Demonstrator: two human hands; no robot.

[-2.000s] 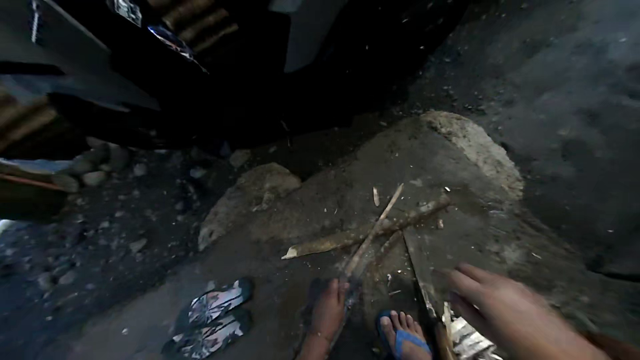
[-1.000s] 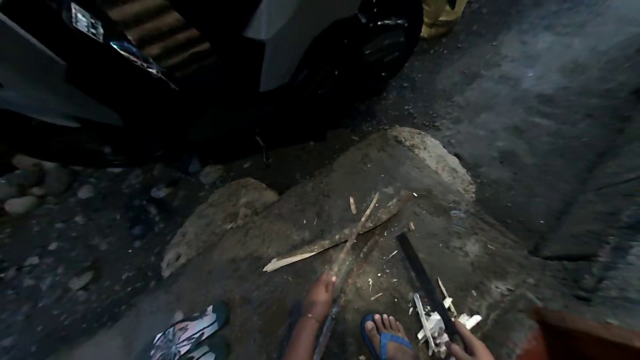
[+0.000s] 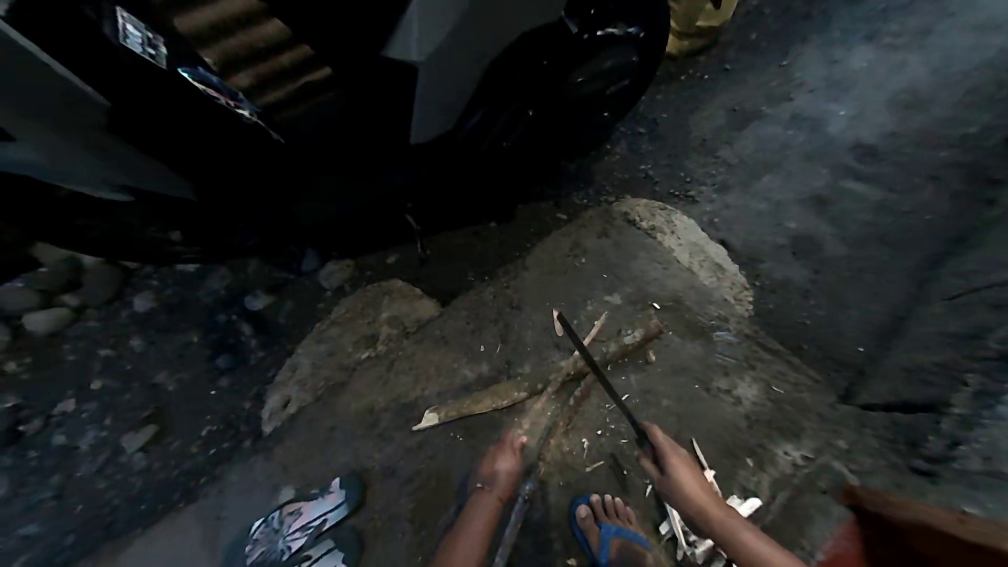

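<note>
My left hand (image 3: 501,465) grips the near end of a thin wooden stick (image 3: 549,391), which slants up and away. That stick crosses a thicker branch (image 3: 488,399) lying on the concrete, its cut end pale. My right hand (image 3: 669,465) is closed around the handle of a long dark blade, probably a machete (image 3: 602,380). The blade points up and to the left, over the crossing sticks; whether it touches them I cannot tell. A dark rod (image 3: 516,520) lies near my left forearm. Pale wood pieces (image 3: 693,535) are piled beside my right forearm.
A parked motor vehicle (image 3: 441,79) with a dark wheel stands ahead. The concrete slab (image 3: 354,409) has a broken edge, with stones (image 3: 49,320) to the left. Patterned slippers (image 3: 295,524) lie at lower left. My foot in a blue flip-flop (image 3: 606,535) is near the wood. A reddish-brown object (image 3: 921,520) is at lower right.
Two seconds ago my right hand was a blur at lower right. The blade has since swung up and left, from beside the branch to over the crossing sticks. My left hand keeps its hold.
</note>
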